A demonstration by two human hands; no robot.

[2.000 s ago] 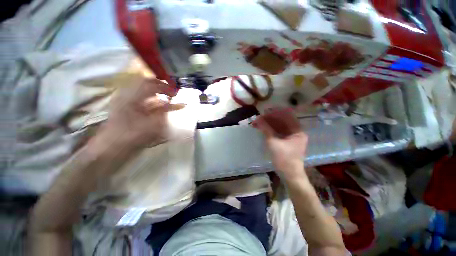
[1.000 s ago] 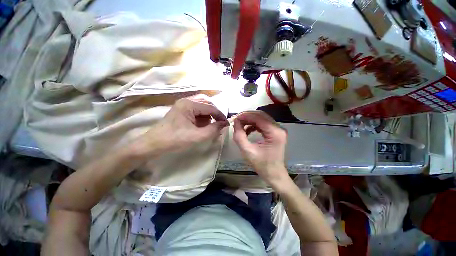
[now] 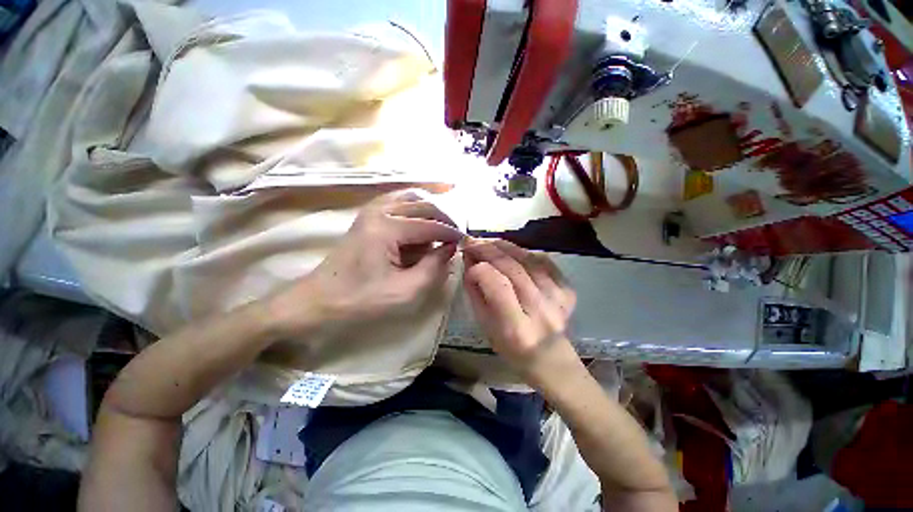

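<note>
The cream garment point(image 3: 270, 230) lies in folds on the machine table, left of the needle area, and hangs over the front edge with a small white printed label point(image 3: 308, 389). My left hand point(image 3: 395, 250) pinches the garment's right edge between thumb and fingertips. My right hand point(image 3: 519, 298) meets it there, its fingertips pinched at the same edge. The fingertips of both hands nearly touch, just in front of the needle area. The exact bit of cloth or thread between them is too small to tell.
The red-and-white sewing machine head point(image 3: 641, 90) stands above and to the right. Scissors with red-orange handles point(image 3: 593, 186) and a dark flat piece point(image 3: 556, 236) lie under its arm. A small dark control panel point(image 3: 787, 321) is at the right table edge. Cloth is piled below the table.
My right hand has come from the right, beside the dark piece, to the garment edge and closed its fingertips. My left hand has moved to that edge too. The view has shifted.
</note>
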